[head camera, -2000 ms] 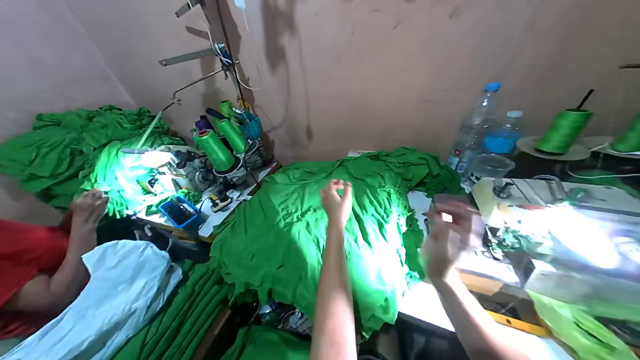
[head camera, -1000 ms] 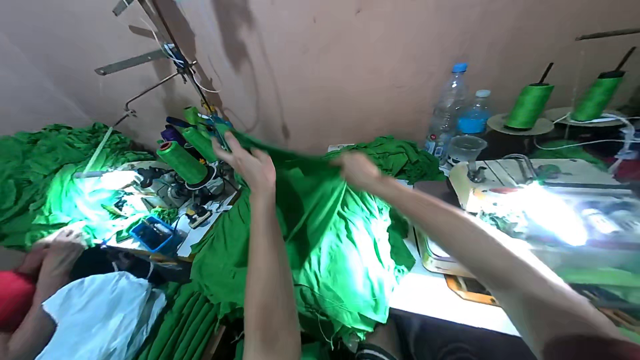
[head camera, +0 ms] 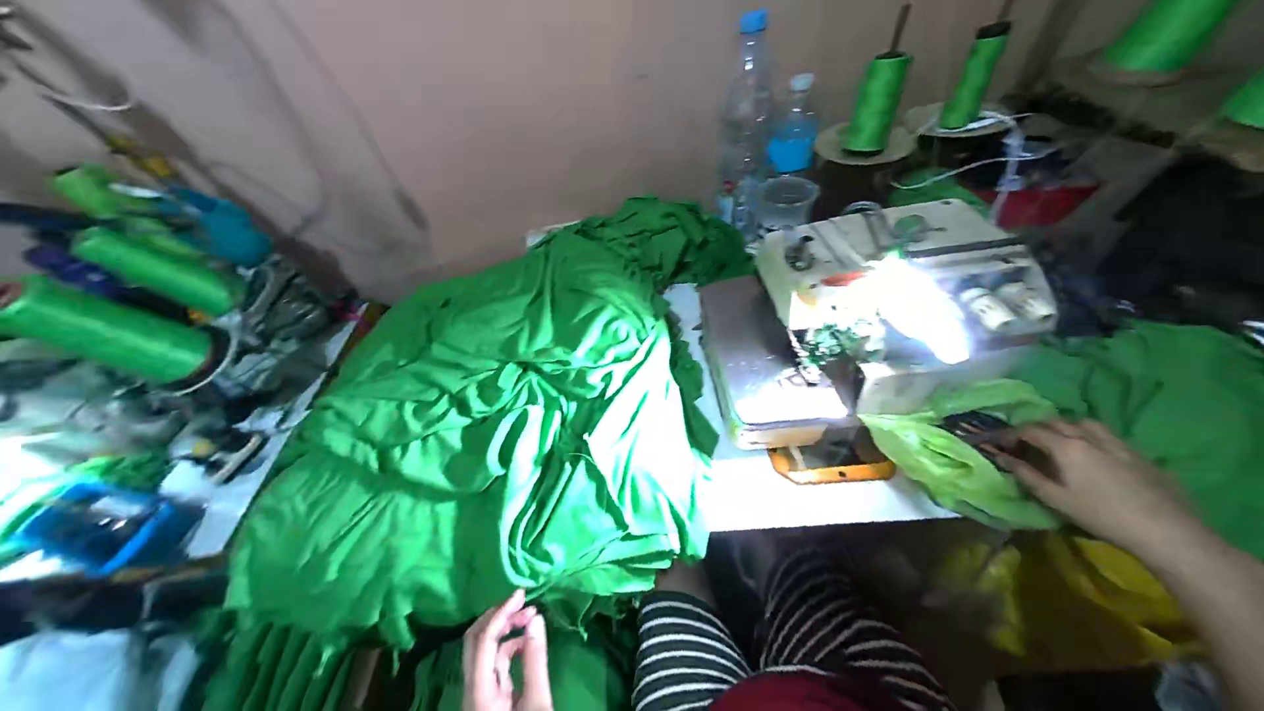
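Note:
A large heap of green fabric [head camera: 494, 415] lies across the table and hangs over its front edge. My left hand [head camera: 506, 652] is at the heap's lower edge, fingers partly curled; whether it pinches the cloth cannot be told. To the right, my right hand [head camera: 1076, 469] reaches over a yellow-green plastic bag [head camera: 948, 454], its fingertips at a small dark object [head camera: 978, 430] in the bag's opening. Whether the fingers grip that object is unclear. Just left of the bag stands a sewing machine [head camera: 908, 286] with a bright lamp lit on it.
A tall plastic bottle [head camera: 746, 118], a smaller bottle [head camera: 793, 133] and a plastic cup [head camera: 787, 202] stand behind the machine, beside green thread cones [head camera: 877, 104]. An orange-framed phone-like object [head camera: 834, 469] lies by the machine's base. More thread cones [head camera: 109, 331] are at left.
Both hands have left the raised cloth: my left hand has come down to the heap's front edge, my right hand has gone right to the plastic bag. The view has swung right.

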